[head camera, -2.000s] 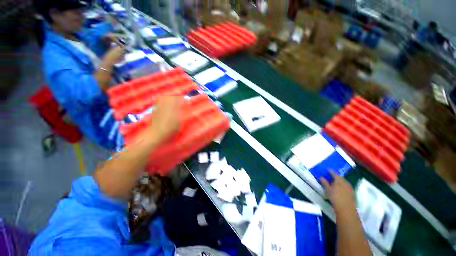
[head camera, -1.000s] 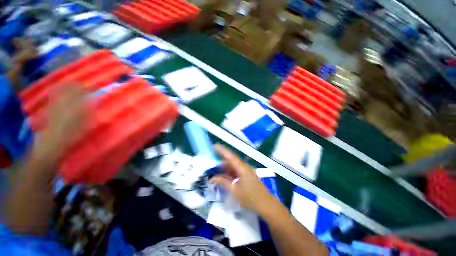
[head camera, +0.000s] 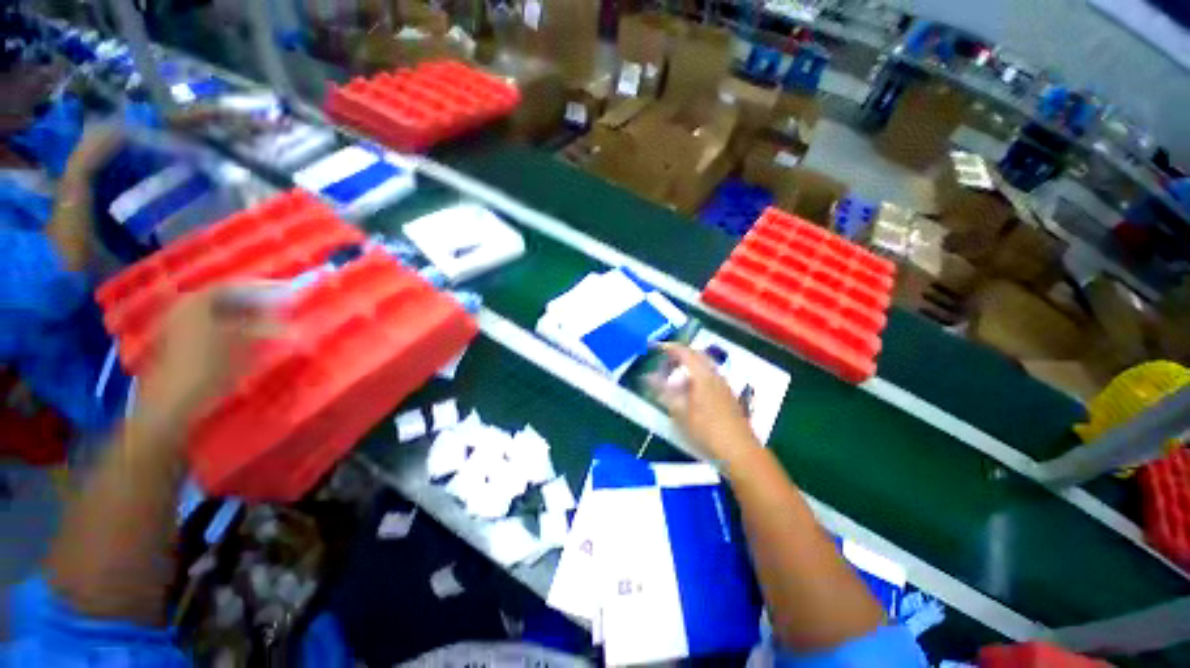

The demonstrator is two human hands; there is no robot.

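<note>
My left hand [head camera: 196, 365] is blurred over the stacked red-orange watch trays [head camera: 339, 372] at the left; a small greyish thing shows by its fingers, and I cannot tell whether it is held. Light blue straps [head camera: 326, 277] lie across the upper tray. My right hand [head camera: 705, 405] is over the belt at the near edge of a white watch box [head camera: 761, 381], fingers bent; a dark blur and a small pale spot show at the fingertips, unclear. Blue-and-white printed sheets [head camera: 679, 561] lie before me on the bench. A loose pile of small white squares [head camera: 489, 470] lies left of them.
The green conveyor belt [head camera: 900, 450] carries more white boxes [head camera: 463, 242] and blue-and-white sheets [head camera: 613, 320]. Separate red trays [head camera: 803, 290] stand on its far side. Brown cartons [head camera: 653, 144] and a yellow basket [head camera: 1135, 405] are beyond. Another worker's blue sleeve [head camera: 46, 300] is at the left.
My right hand has moved from beside the white squares, where a light blue strip showed at it, out to the box on the belt. My left hand stays at the red trays.
</note>
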